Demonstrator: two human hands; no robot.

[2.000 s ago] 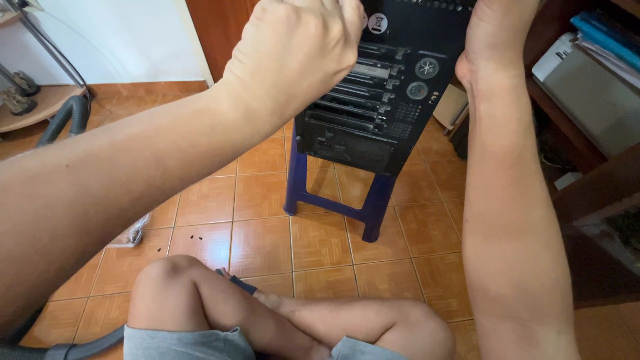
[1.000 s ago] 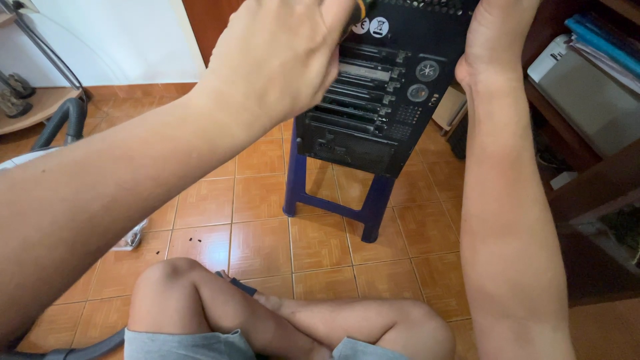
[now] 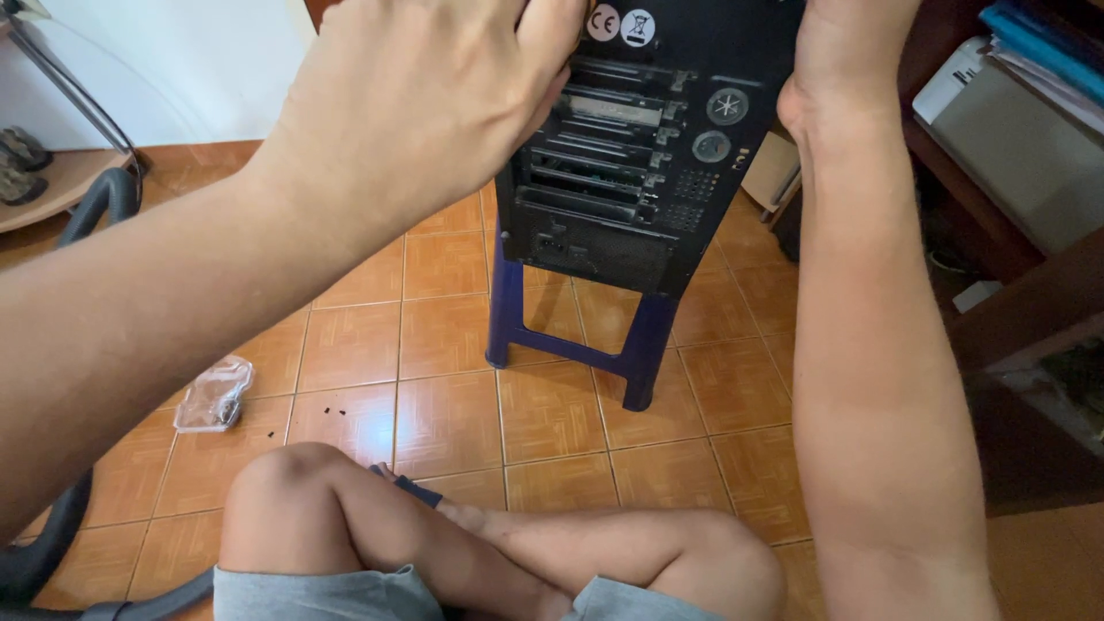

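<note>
A black computer case (image 3: 595, 228) stands on a dark blue plastic stool (image 3: 565, 345), its rear panel with expansion slots facing me. My left hand (image 3: 440, 78) is in front of the upper left of that panel, fingers bent; the fingertips run out of the top of the view, so what they hold cannot be told. My right hand (image 3: 854, 52) is raised at the upper right edge of the case, the palm's heel against or close to it; its fingers are cut off by the frame.
A clear plastic box (image 3: 211, 397) with small metal parts lies on the tiled floor, with several small dark screws (image 3: 335, 411) near it. A grey vacuum hose (image 3: 103, 198) curves along the left. Shelves with folders (image 3: 1048, 52) stand at the right. My crossed legs are below.
My left hand has shifted slightly between the frames, uncovering and covering parts of the round marks on the case. My right hand stays at the case's right side.
</note>
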